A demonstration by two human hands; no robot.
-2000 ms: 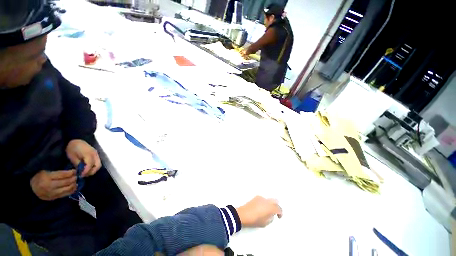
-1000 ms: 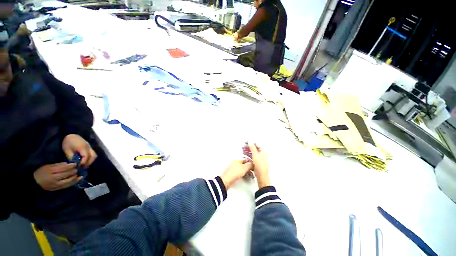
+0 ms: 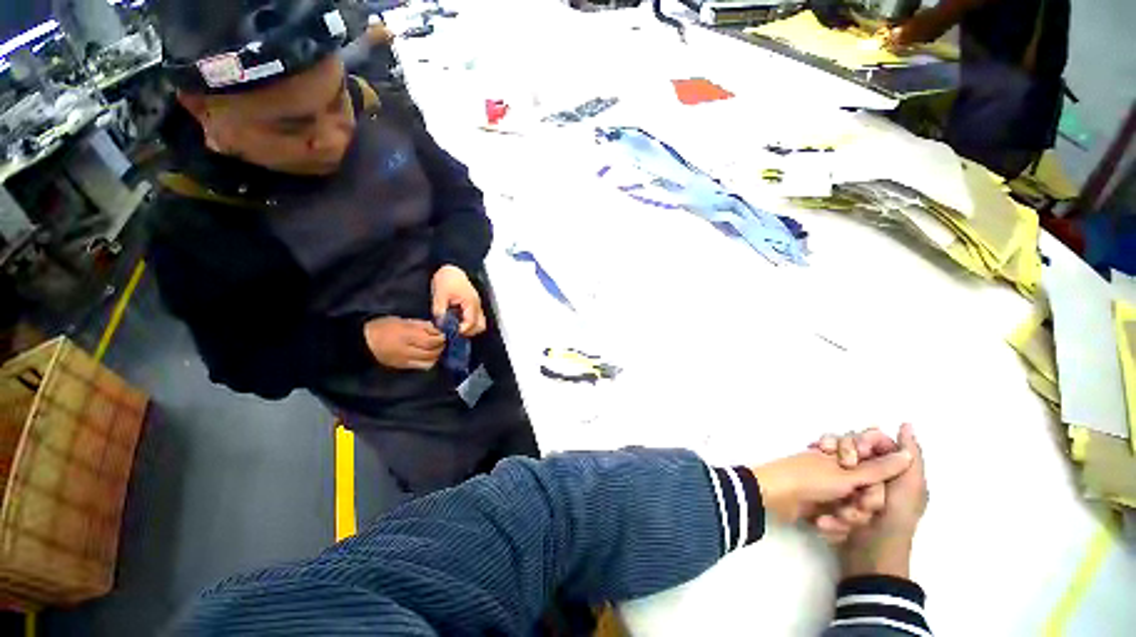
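My left hand [image 3: 807,483] and my right hand [image 3: 894,508] are pressed together above the white table [image 3: 698,417], near its front edge. The left fingers lie across the right palm and the right fingers curl around them. No item shows between them; whether something small is hidden inside, I cannot tell. Pliers with yellow-and-black handles [image 3: 576,365] lie on the table left of my hands. A narrow blue strip [image 3: 543,276] lies beyond the pliers.
A person in dark clothes [image 3: 336,237] at the left holds a small dark blue piece [image 3: 454,342] with a white tag. Blue-grey scraps [image 3: 710,199], a red-orange swatch [image 3: 701,90] and yellow-edged panels [image 3: 1084,336] lie on the table. A wicker basket [image 3: 69,467] stands lower left.
The view has swung left. My hands, which had a small reddish thing at the fingertips, are now clasped with no such thing visible. The basket has come into view.
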